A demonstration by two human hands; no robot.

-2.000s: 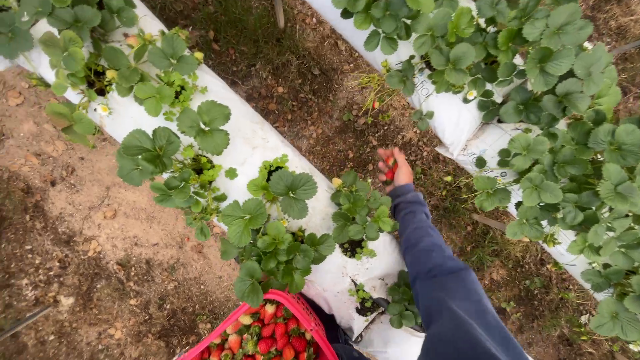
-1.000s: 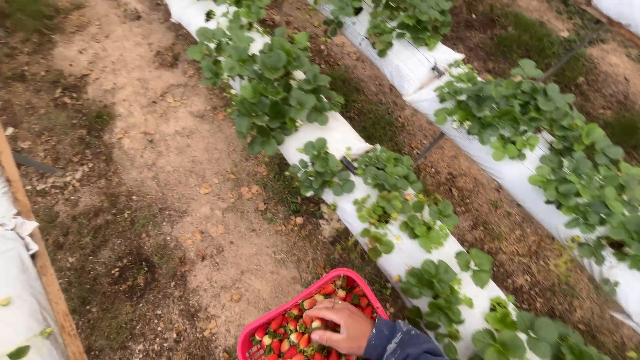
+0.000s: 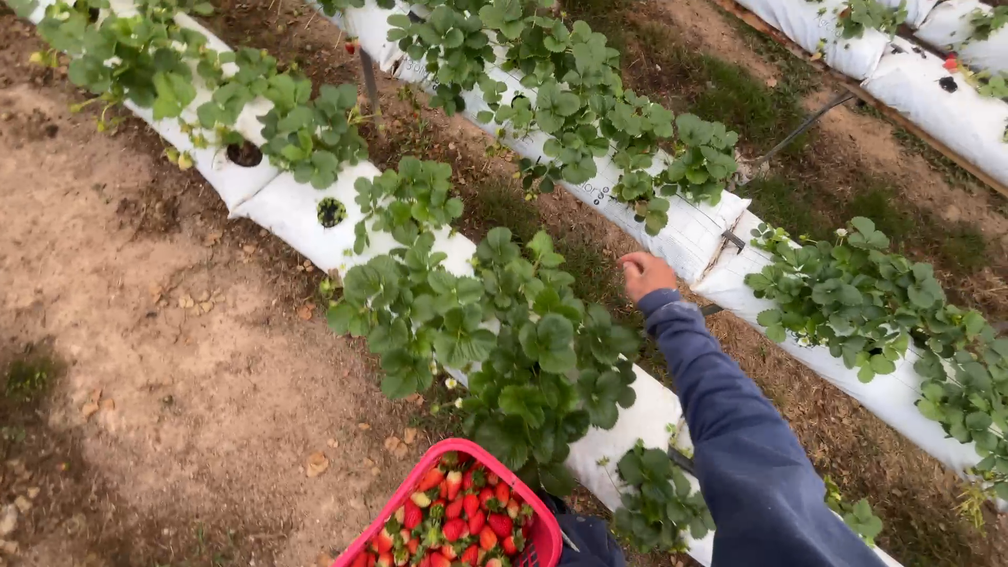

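My right hand (image 3: 647, 274), in a dark blue sleeve, reaches over the gap between two white grow bag rows, beside the strawberry plants (image 3: 543, 339) of the nearer row. Its fingers are bent; whether anything is between them cannot be told. At the bottom centre is a red plastic basket (image 3: 547, 524) full of picked strawberries (image 3: 453, 512), mostly red with a few pale ones. The left hand is out of view.
The nearer white grow bag row (image 3: 291, 224) runs diagonally, with a second row (image 3: 685, 236) beyond it. A metal support bar (image 3: 805, 126) crosses the far path, near a third row (image 3: 917, 87). Bare soil (image 3: 189, 378) lies on the left.
Two seconds ago my right hand held red strawberries over the gap; one second ago it was over the basket's fruit. Now it is away from the basket, by the plants. The view has shifted.
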